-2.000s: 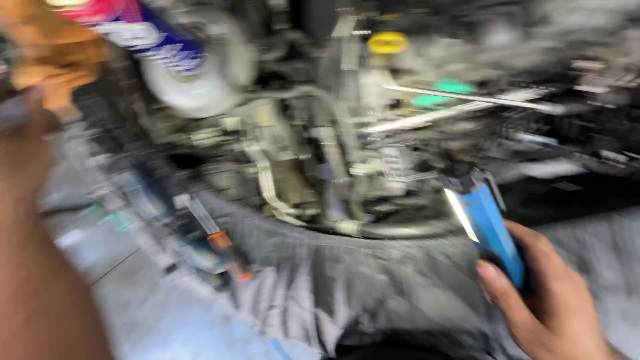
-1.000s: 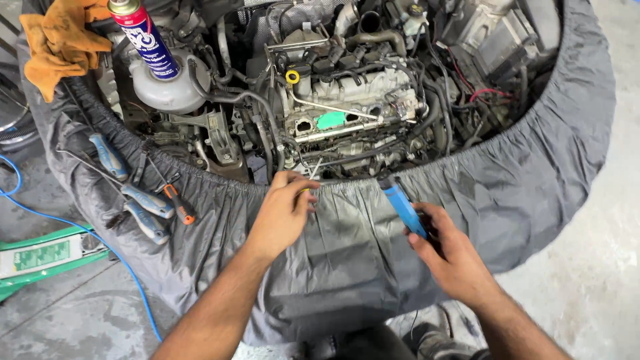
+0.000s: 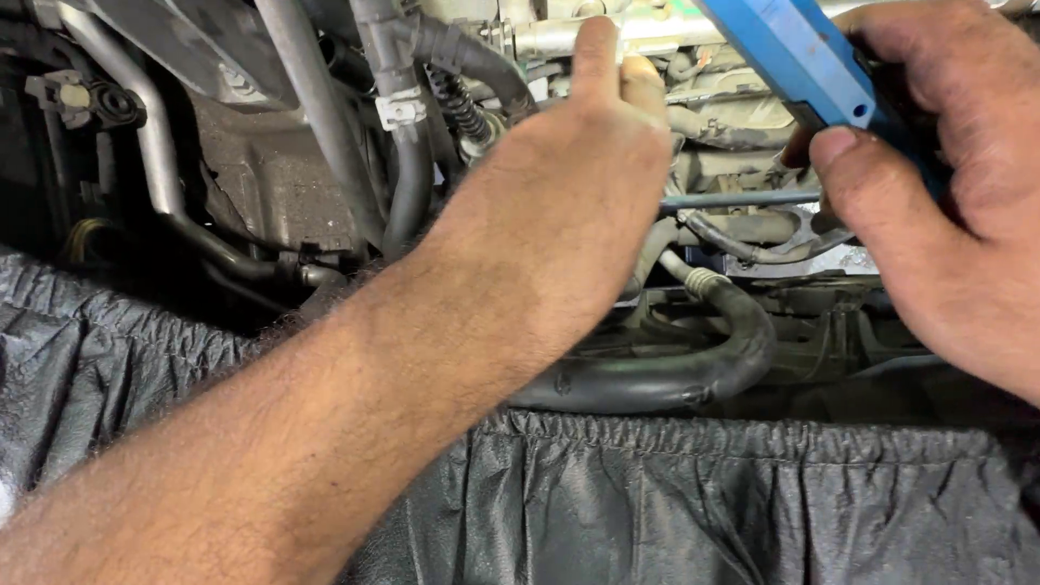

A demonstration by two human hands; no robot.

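Observation:
My left hand (image 3: 589, 138) reaches over the engine bay, its back toward the camera and one finger laid out toward a pale metal engine part (image 3: 561, 36) at the top. Its other fingertips are mostly hidden, so what they hold or touch cannot be told. At the upper right, my right hand (image 3: 934, 187) grips a blue hand-held work light (image 3: 800, 57), thumb on its near end; the far end runs out of view. Bright light falls on the engine between the two hands. A thin metal rod (image 3: 743, 198) lies level between them.
A gathered dark fender cover (image 3: 650, 504) spans the front edge. Behind it bends a thick black hose (image 3: 650, 382). More hoses (image 3: 410, 179), a metal pipe (image 3: 154, 138) and a ribbed spring-like sleeve (image 3: 459, 106) stand left of my left hand.
The view has come much closer to the engine bay. My left hand has moved from the cover's edge in over the engine. The blue light stays in my right hand.

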